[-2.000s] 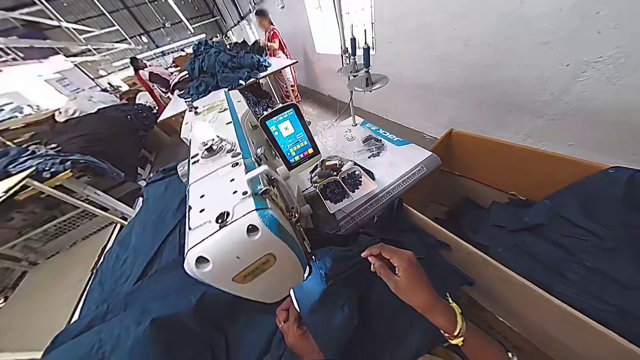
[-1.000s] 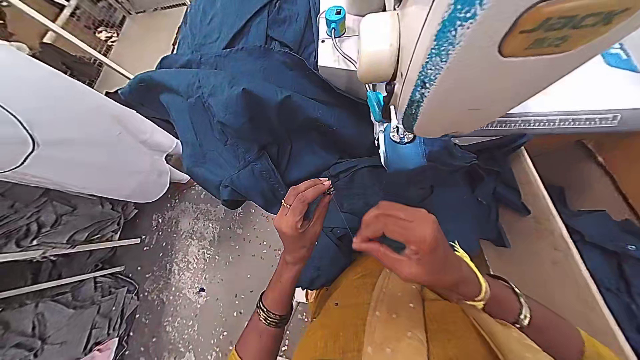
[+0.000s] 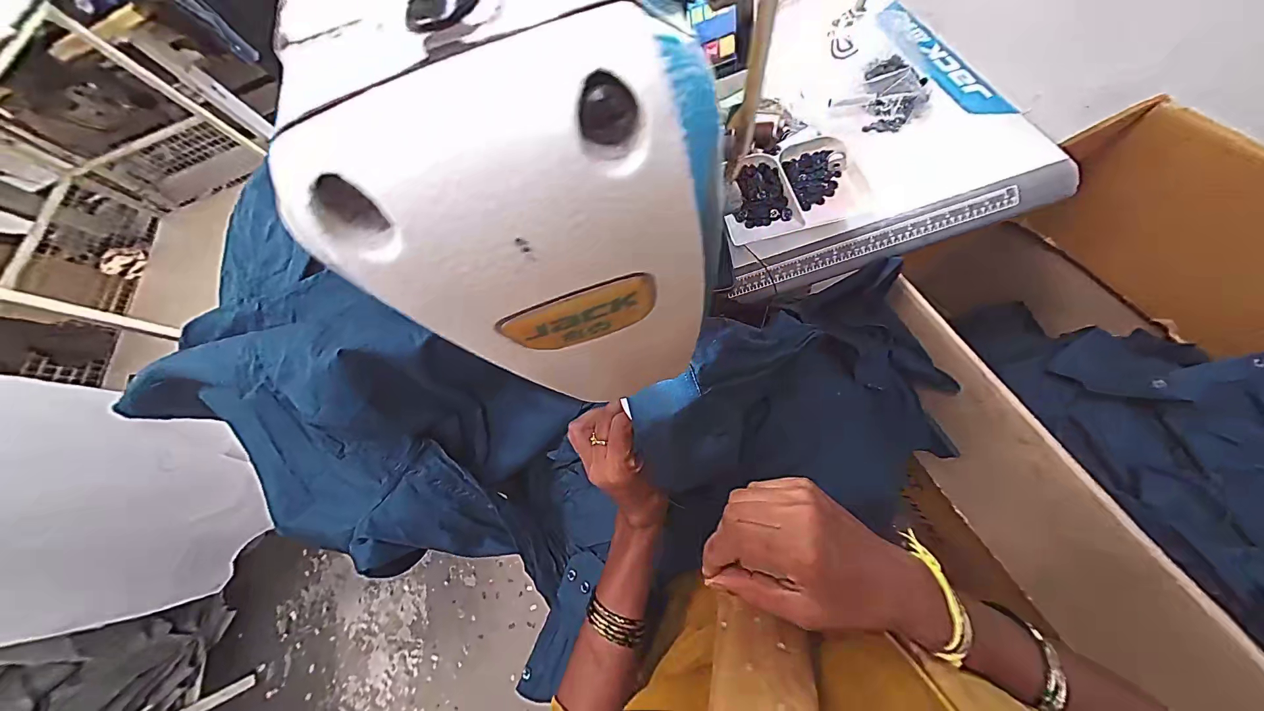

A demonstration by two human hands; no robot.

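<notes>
A white Jack sewing machine head (image 3: 494, 197) fills the upper middle. Dark blue fabric of a shirt (image 3: 395, 425) hangs around it and over my lap. My left hand (image 3: 614, 459), with a ring, is at the cloth just under the machine's nose; its fingertips are partly hidden, and it seems to pinch the fabric. My right hand (image 3: 790, 553) is loosely curled above my lap, to the right of the left one; whether anything is in its fingers cannot be seen. A cuff or placket with buttons (image 3: 573, 602) hangs beside my left wrist. The needle area is hidden behind the machine head.
Dark buttons fill a divided white tray (image 3: 815, 183) on the machine's table (image 3: 948, 178), which has a ruler along its edge. At the right, a cardboard box (image 3: 1165, 217) holds blue shirts (image 3: 1165, 385). White cloth (image 3: 109, 504) and a metal rack (image 3: 109, 163) stand at the left.
The view has swung back towards the machine head. My left hand has moved up to the cloth beneath the machine; a second ago it was beside my right hand, away from the machine.
</notes>
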